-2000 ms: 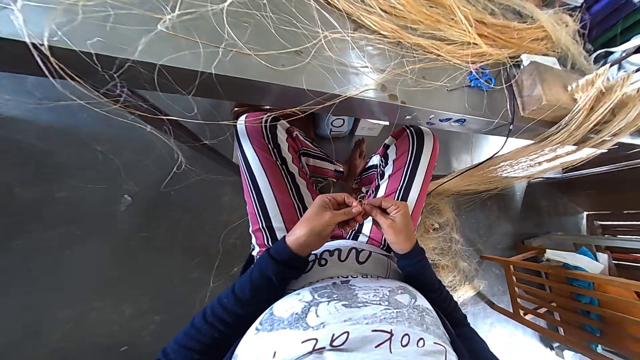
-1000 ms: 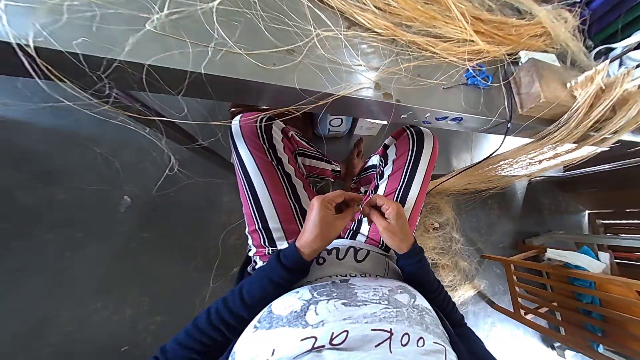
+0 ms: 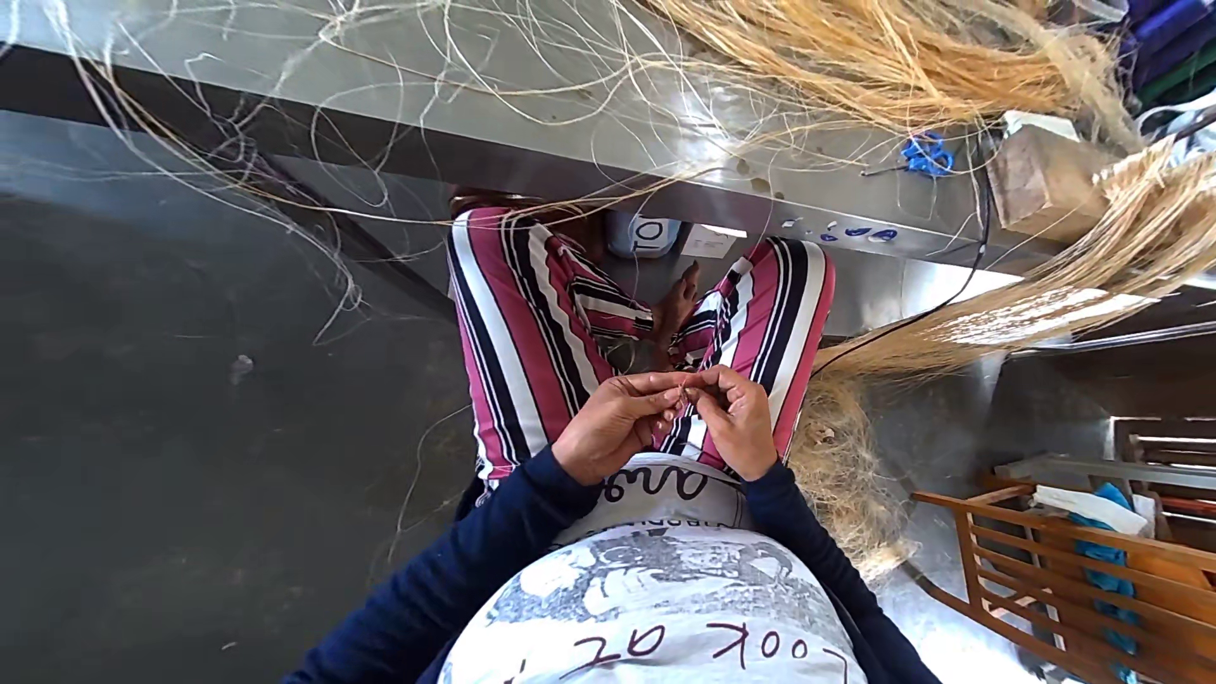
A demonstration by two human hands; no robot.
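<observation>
Above my lap, my left hand (image 3: pixel 613 423) and my right hand (image 3: pixel 736 418) meet at the fingertips. Thumb and forefinger of each are pinched together around something tiny and reddish (image 3: pixel 682 388), perhaps a thread; it is too small to tell. Both hands are in front of the striped trousers (image 3: pixel 532 351) on my legs. Dark blue sleeves cover my forearms. Beyond my knees, long pale plant fibres (image 3: pixel 855 57) lie across a metal table (image 3: pixel 380 90), and loose strands hang over its near edge.
A wooden block (image 3: pixel 1045 180) and a blue tangled item (image 3: pixel 927 155) sit on the table at right. A fibre bundle (image 3: pixel 1045 294) droops over the edge beside a black cord (image 3: pixel 983 218). More fibre (image 3: pixel 841 465) lies on the floor near a wooden chair (image 3: pixel 1092 570). A blue container (image 3: pixel 641 233) stands under the table.
The fingers of both hands have shifted slightly while staying together at the fingertips. Nothing else has plainly moved.
</observation>
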